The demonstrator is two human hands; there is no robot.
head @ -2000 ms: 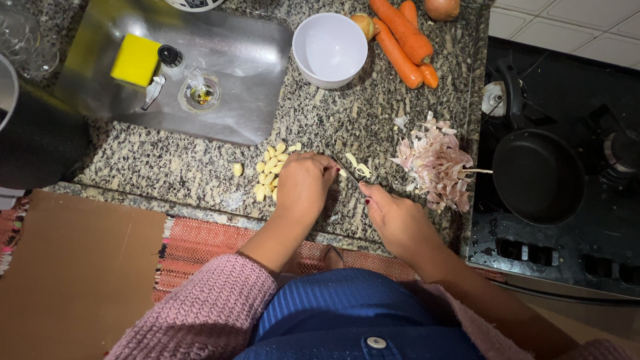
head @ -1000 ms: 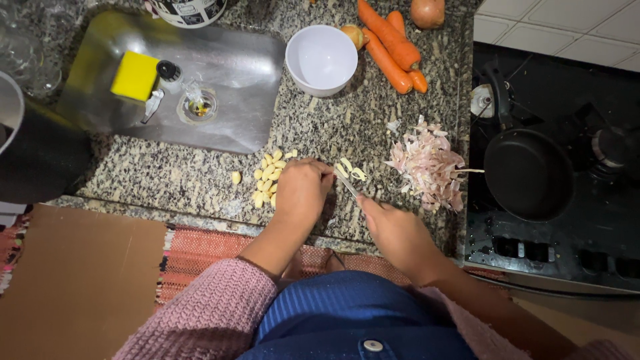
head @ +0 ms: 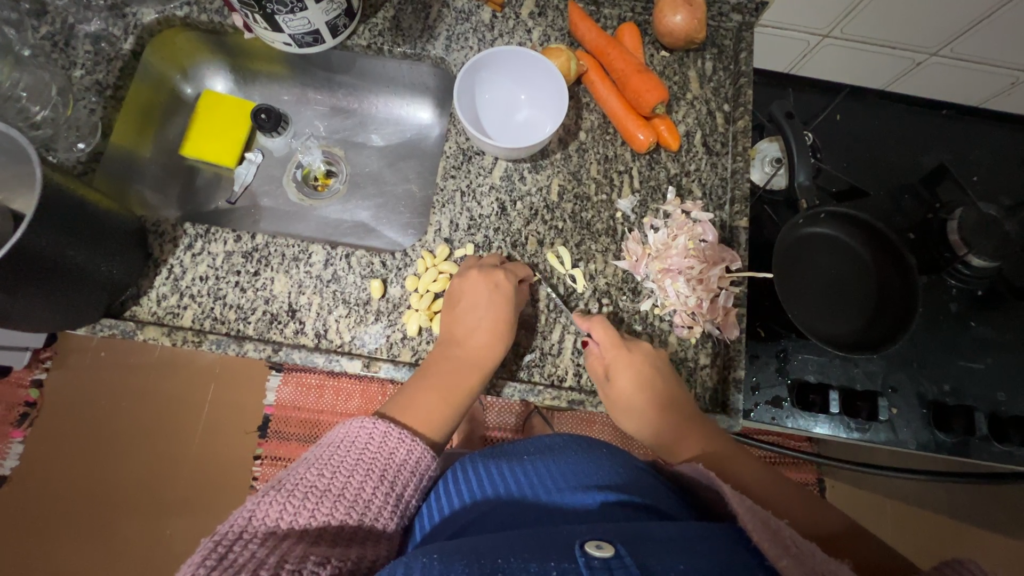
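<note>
My right hand [head: 636,376] grips a small knife [head: 558,299], its blade pointing up and left to the fingertips of my left hand [head: 490,300]. Those fingers are bent down to the granite countertop [head: 320,288] and pinch a small pale piece, mostly hidden, likely garlic. Peeled garlic cloves [head: 428,282] lie in a group just left of my left hand, with a single clove [head: 377,289] apart from them. Cut garlic pieces [head: 564,260] rest above the knife. A heap of garlic skins [head: 684,268] lies to the right, a dry stem sticking out of it.
A white bowl [head: 511,102] stands behind my hands, beside carrots [head: 620,68] and onions [head: 680,22]. At left are a steel sink [head: 376,144] with a yellow sponge [head: 217,129] and a dark pot [head: 72,248]. A black frying pan [head: 846,280] sits on the stove [head: 944,392] at right.
My hands stay close together over the counter, with small shifts of the fingers and knife. The knife remains in my right hand.
</note>
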